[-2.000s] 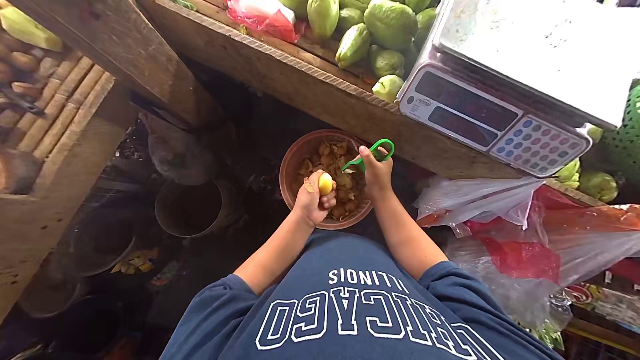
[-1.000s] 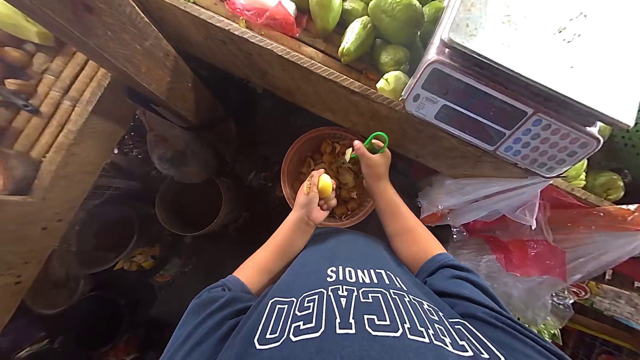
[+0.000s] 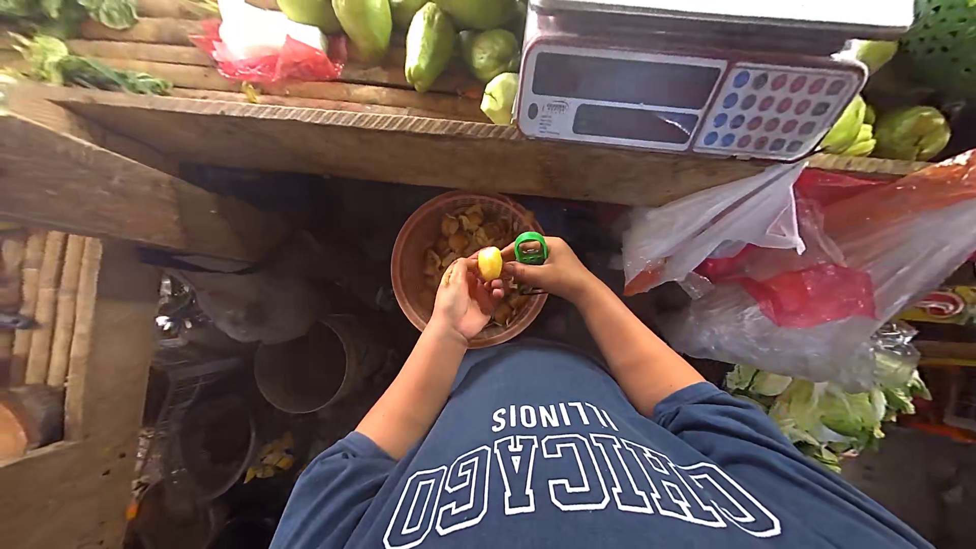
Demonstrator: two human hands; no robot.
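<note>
A small peeled yellow fruit or vegetable (image 3: 490, 263) sits at the fingertips of my left hand (image 3: 463, 299), which is turned palm up. My right hand (image 3: 558, 267) holds a green-handled peeler or small cutter (image 3: 531, 248), its handle loop standing up by the thumb; the blade is hard to make out. Fingers of my right hand reach to the yellow piece from the right. Both hands are over a reddish-brown plastic basin (image 3: 408, 286), which holds many brownish-yellow peelings or pieces (image 3: 457, 235).
Ahead runs a wooden stall edge (image 3: 343, 149) bearing chayotes (image 3: 429, 47), a red plastic bag (image 3: 282, 61) and a digital scale (image 3: 625, 95). Plastic bags (image 3: 808, 290) hang at right above leafy greens (image 3: 831, 408). Dark round containers (image 3: 301, 366) stand at lower left.
My left hand has opened from a fist around the yellow piece to a palm-up hold. My right hand has come closer to it, and the green handle has turned. The view has shifted.
</note>
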